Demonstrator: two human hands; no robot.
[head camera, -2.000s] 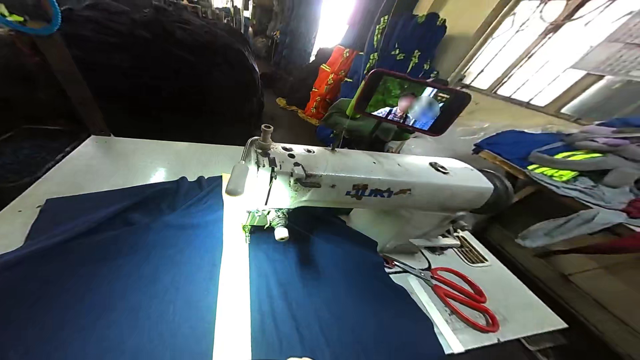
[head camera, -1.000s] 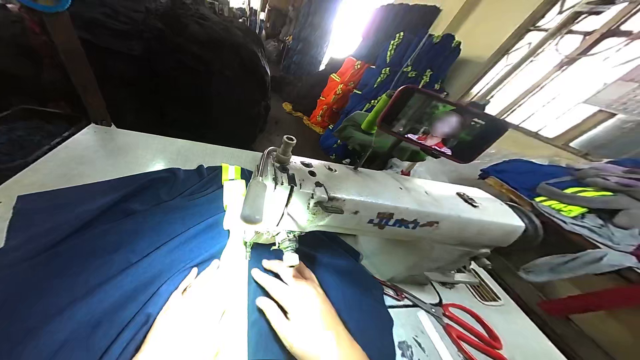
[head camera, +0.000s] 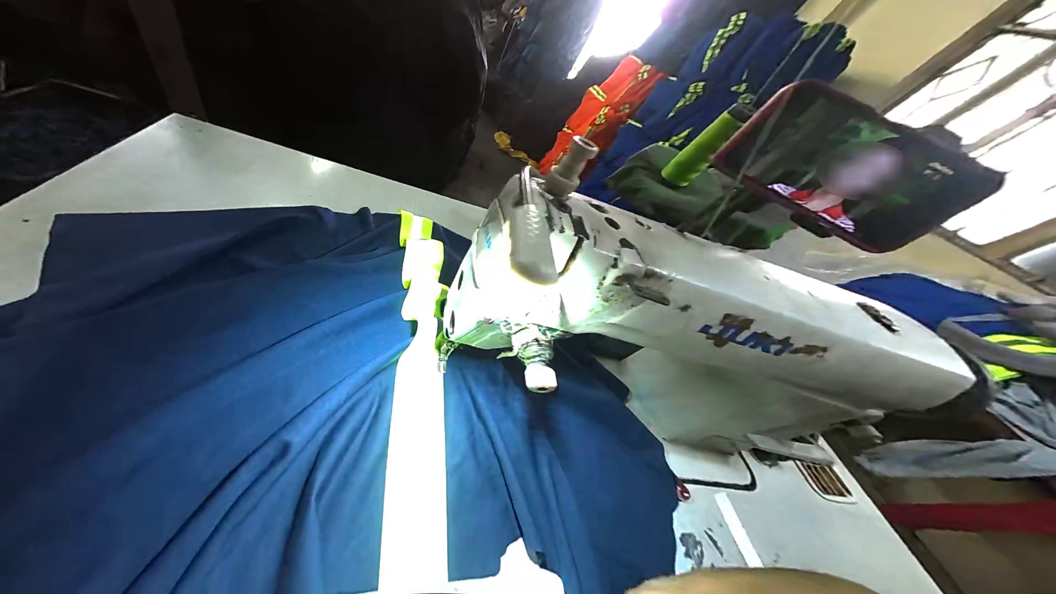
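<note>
A white Juki sewing machine (head camera: 726, 322) stands over navy blue fabric (head camera: 223, 388), its lamp lighting the needle area. A pale reflective strip (head camera: 415, 462) runs down the fabric from the needle area, with yellow-green edges showing at its upper end. At the bottom right edge, only a blurred rounded part of what seems to be my right hand (head camera: 751, 582) shows, near the table and to the right of the fabric; its fingers and anything it holds are hidden. My left hand is out of view. An overexposed white shape at the bottom middle is unclear.
A phone (head camera: 858, 165) on a green holder (head camera: 705, 148) hangs above the machine. Folded garments (head camera: 990, 330) lie at the right, and orange garments (head camera: 602, 107) are behind. A large dark bundle (head camera: 330, 82) stands past the white table (head camera: 239, 169).
Both hands have left the fabric beside the needle, where they lay one second ago. The red-handled scissors seen earlier on the table's right no longer show. The view has moved closer to the machine.
</note>
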